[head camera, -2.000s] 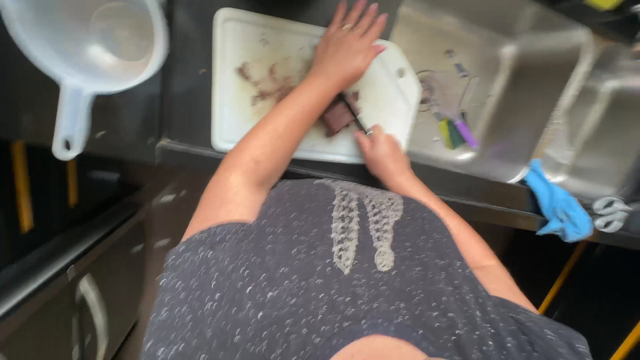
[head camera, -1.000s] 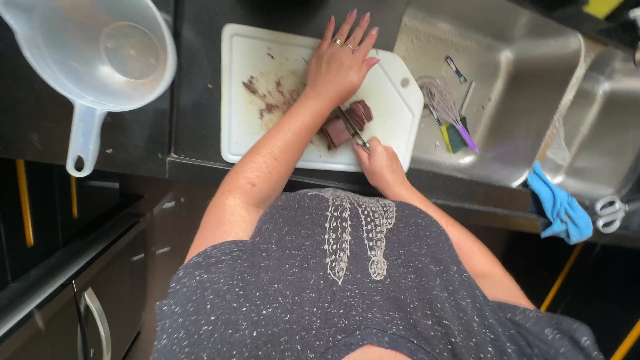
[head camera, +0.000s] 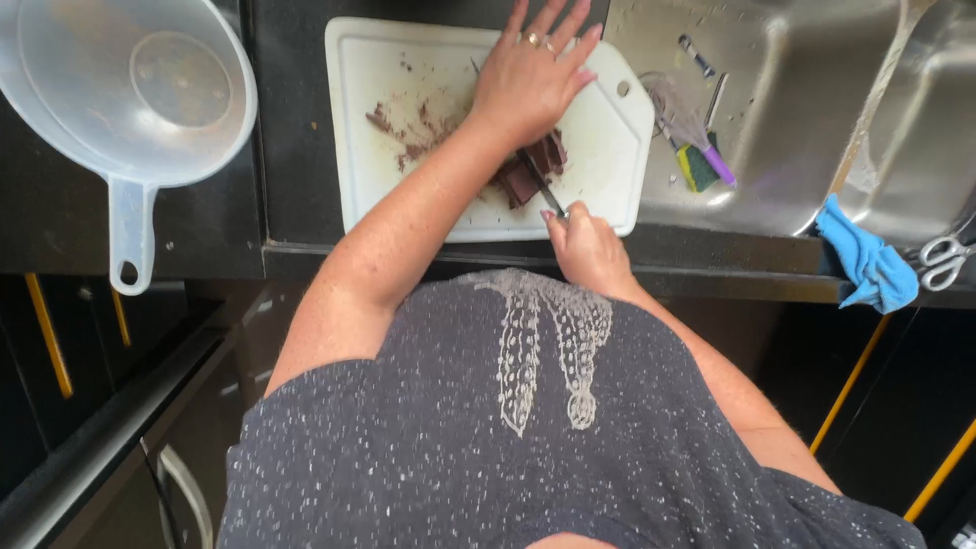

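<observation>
A white plastic cutting board (head camera: 602, 191) lies on the dark counter, with chocolate crumbs and shavings (head camera: 415, 133) on its left half. On its middle are dark chocolate pieces (head camera: 520, 181), and a knife (head camera: 550, 200) lies across them, its blade between the pieces. My right hand (head camera: 591, 244) is closed around the knife's handle at the board's near edge. My left hand (head camera: 534, 76) is spread flat above the chocolate, fingers pointing away, palm down over the knife's far part; the palm's contact with the blade is hidden.
A translucent plastic bowl with a handle (head camera: 133, 221) stands at the left. In the steel sink (head camera: 801, 137) at the right lie a whisk (head camera: 698, 137), a yellow-green sponge (head camera: 694, 169) and a small tool (head camera: 695, 55). A blue cloth (head camera: 869, 259) and scissors (head camera: 944, 263) are at the sink's front edge.
</observation>
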